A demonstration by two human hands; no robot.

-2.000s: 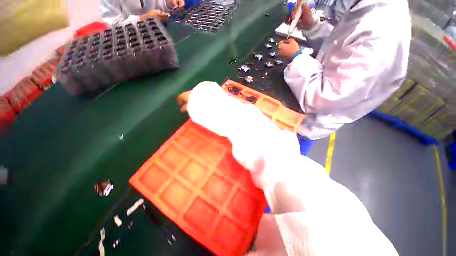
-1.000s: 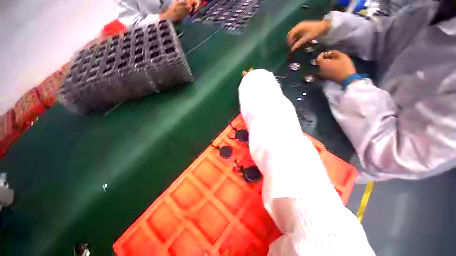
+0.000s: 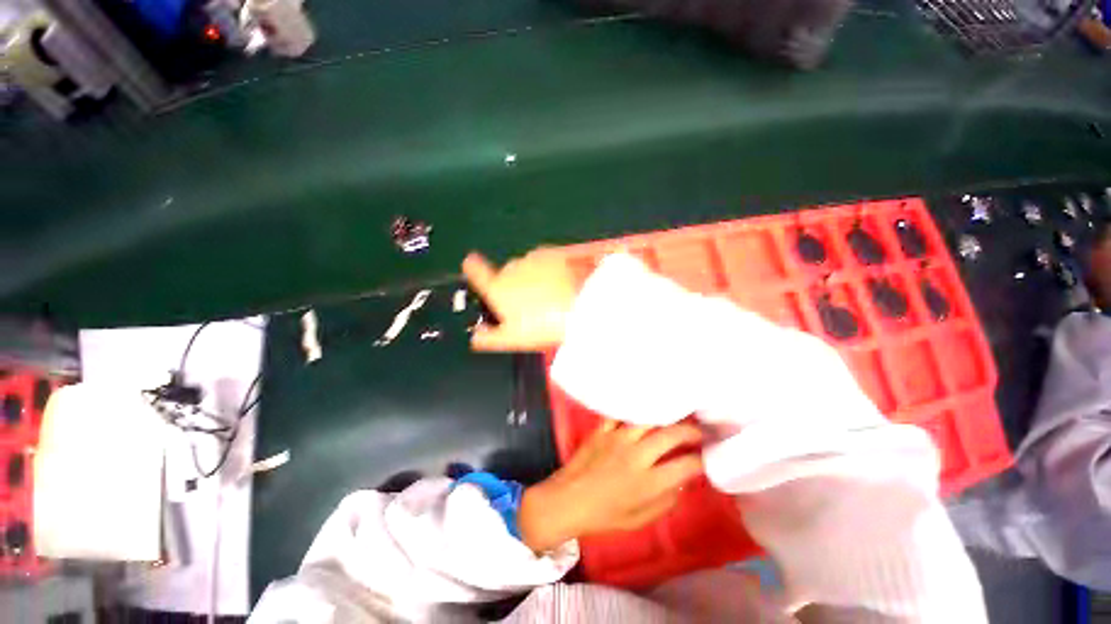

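The red tray (image 3: 752,258) lies on the bench. Several dark round units with thin tails (image 3: 866,244) sit in its upper right pockets; visible pockets at its upper left are empty. My right hand (image 3: 526,300) reaches across the tray's upper left corner, thumb and forefinger apart, pointing left. A small dark spot lies between them; I see nothing gripped. My left hand (image 3: 609,485), with a blue wrist band, is over the tray's lower left, below my right sleeve. Its fingers are bent and partly hidden, so I cannot tell if it holds anything.
Pale strips (image 3: 403,317) and a small shiny assembly (image 3: 412,234) lie left of the tray. Paper (image 3: 100,475) with a black cable (image 3: 183,393) is further left, beside another red tray (image 3: 17,469). Another worker's sleeve (image 3: 1072,445) is at right.
The view has swung left and down. My right hand, mostly hidden beyond the sleeve before, now shows at the tray's left corner. My left hand has come into view.
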